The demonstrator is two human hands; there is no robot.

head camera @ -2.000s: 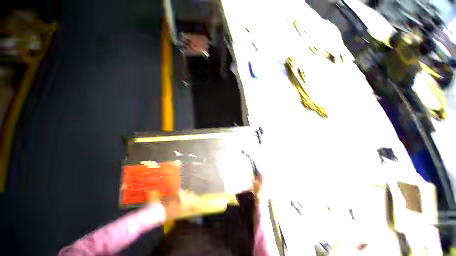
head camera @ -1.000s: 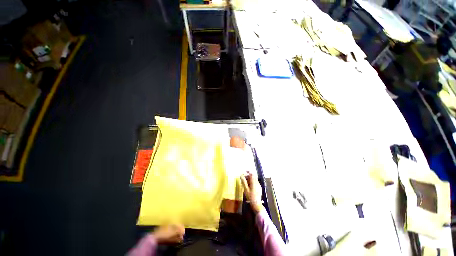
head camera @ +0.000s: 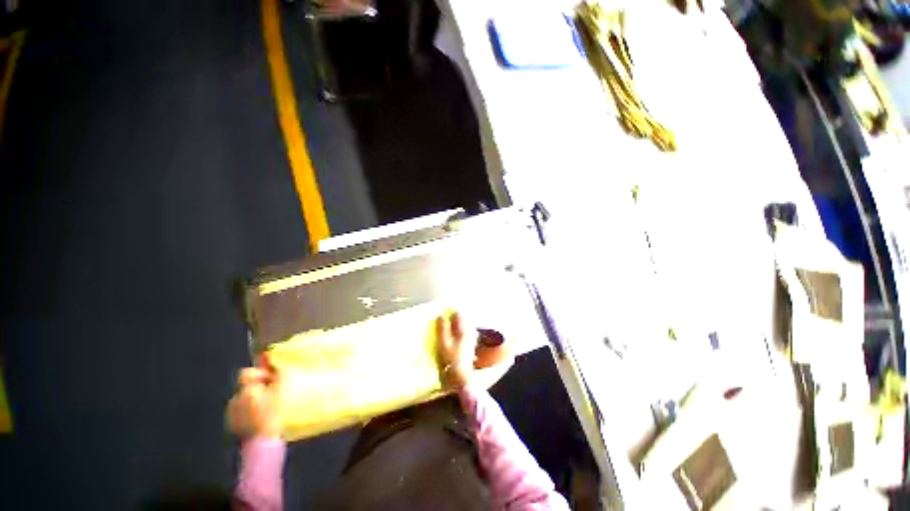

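Observation:
A yellow panel (head camera: 349,371) lies across the near side of the grey work board (head camera: 329,304), its lower edge over my dark apron. My left hand (head camera: 253,399) holds its left end, fingers at the corner. My right hand (head camera: 457,349) is on its right end, fingers bent over the upper edge. A dark brown and orange-tan piece (head camera: 490,347) shows just right of my right hand; I cannot tell if it is joined to the panel. Small pale crumbs lie on the board. Glare hides the board's right part.
The long white table (head camera: 589,230) runs along the right. On it are a blue-rimmed tray (head camera: 534,42), a yellow strip bundle (head camera: 624,85), and panels with brown squares (head camera: 705,471). A black fitting (head camera: 540,222) sits at the board's far right corner. Dark floor with a yellow line (head camera: 295,130) lies left.
The panel stood tall over the board a second ago; now it lies low and wide along the near side. My left hand has moved up and left to its left end. The view has shifted.

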